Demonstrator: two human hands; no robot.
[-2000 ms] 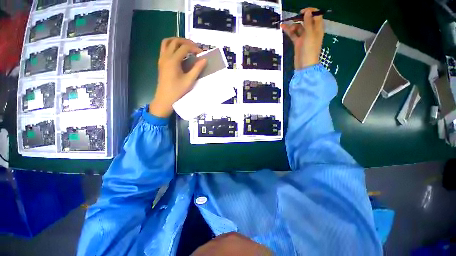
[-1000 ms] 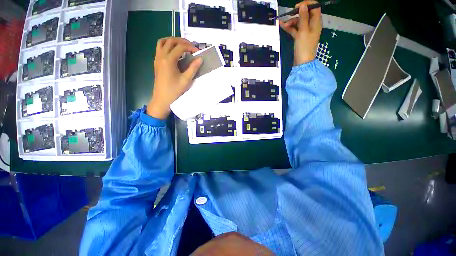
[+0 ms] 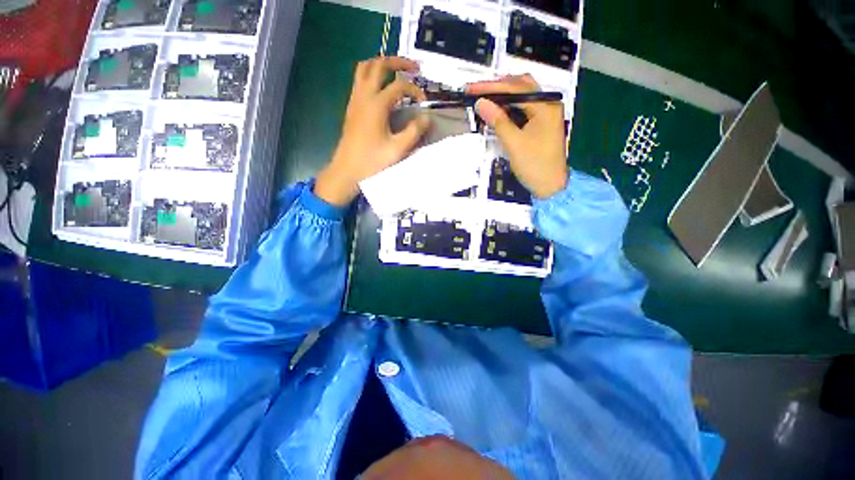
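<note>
My left hand [image 3: 375, 122] holds the grey-brown adhesive pad sheet [image 3: 452, 121], with its white backing paper [image 3: 427, 176] hanging below over the tray. My right hand [image 3: 530, 136] grips the dark tweezers [image 3: 516, 97], lying nearly level, with the tips pointing left at the sheet beside my left fingers. Any small pad at the tips is too small to tell. The white blister tray [image 3: 473, 262] is under both hands and holds black circuit boards [image 3: 432, 236] in two columns; the hands and paper hide some pockets.
Stacked trays [image 3: 246, 169] with silvery boards stand at left. White lattice offcut [image 3: 641, 141] and crumbs lie right of the tray. A large spare adhesive sheet [image 3: 727, 178] and smaller curled strips [image 3: 786, 246] are further right. A blue bin [image 3: 80, 323] is below left.
My right hand has moved left and down with the tweezers, from the tray's upper right edge to the sheet in my left hand. The camera view has shifted and tilted.
</note>
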